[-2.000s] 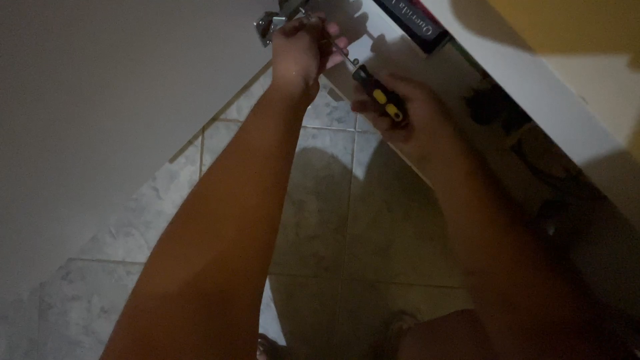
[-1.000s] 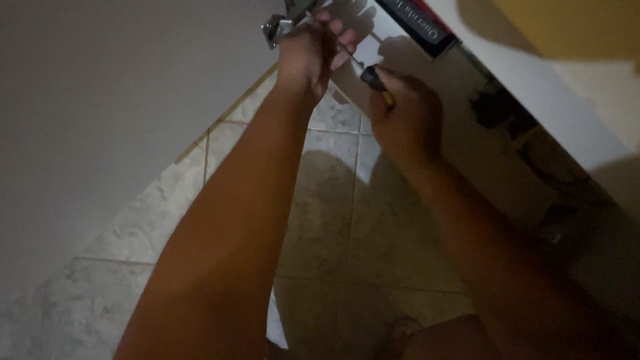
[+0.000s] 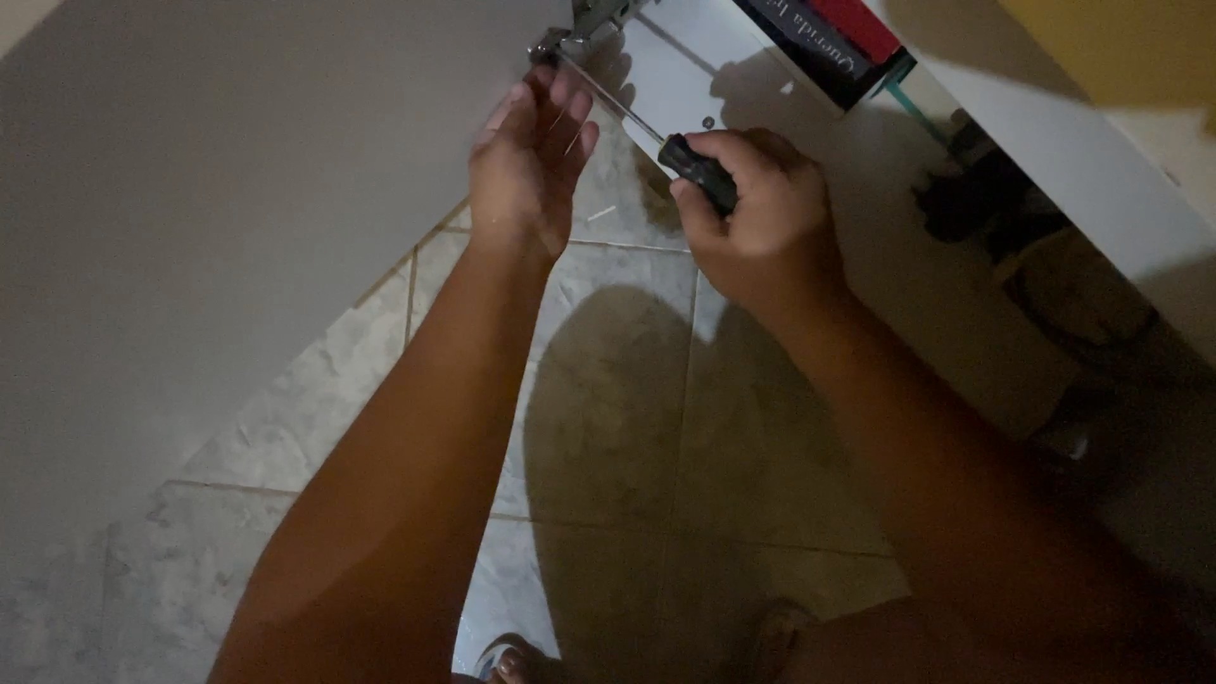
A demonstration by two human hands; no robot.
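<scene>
My right hand (image 3: 765,209) is closed around the dark handle of a screwdriver (image 3: 698,171). Its thin metal shaft runs up and left to a metal cabinet hinge (image 3: 584,28) at the top, where the tip meets the part by the door panel. Just below that hinge is my left hand (image 3: 537,152), palm turned up, fingers partly curled around the area under the hinge and slightly blurred. Whether its fingertips touch the hinge or hold something small, I cannot tell.
A large pale door panel (image 3: 237,190) fills the left. At the upper right, a black and red book or box (image 3: 817,43) with writing lies inside the white cabinet, above dark items and a cable (image 3: 1073,285). Below are floor tiles (image 3: 608,380) and a foot (image 3: 508,660).
My right hand has changed its grip on the screwdriver; the yellow parts of the handle, seen earlier, are now covered. My left hand's fingers have opened and shifted down from the hinge.
</scene>
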